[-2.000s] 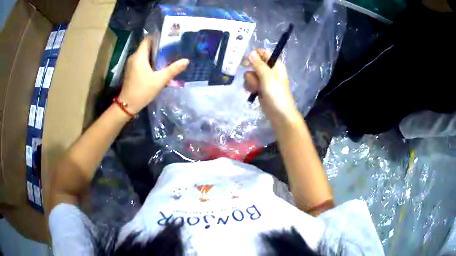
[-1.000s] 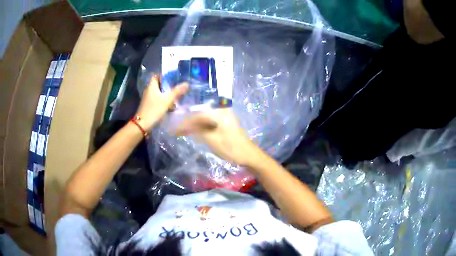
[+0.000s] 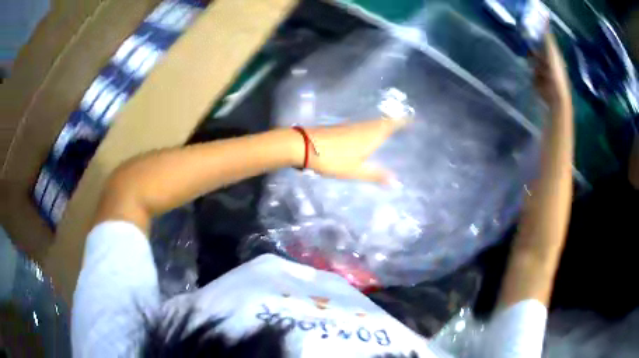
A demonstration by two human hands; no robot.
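Note:
My left hand (image 3: 357,148), with a red string bracelet, is over the large clear plastic bag (image 3: 448,182). Its thumb and fingers are apart and no box is in it. A bright glare lies at its fingertips; whether it is loose film I cannot tell. My right hand (image 3: 551,73) is stretched to the upper right, blurred, with its fingers on the end of a blue and white retail box (image 3: 522,19) at the top edge. The black hand tool cannot be made out.
An open brown carton (image 3: 157,115) stands at the left, with rows of blue boxes with white labels (image 3: 115,87) inside. A green surface (image 3: 455,49) with metal edging runs across the upper right, with shiny blue items (image 3: 608,66) on it. A red patch (image 3: 350,271) shows under the bag.
The box has left my left hand, which has opened and moved right over the bag. My right arm has swung to the upper right. The view has turned and blurred.

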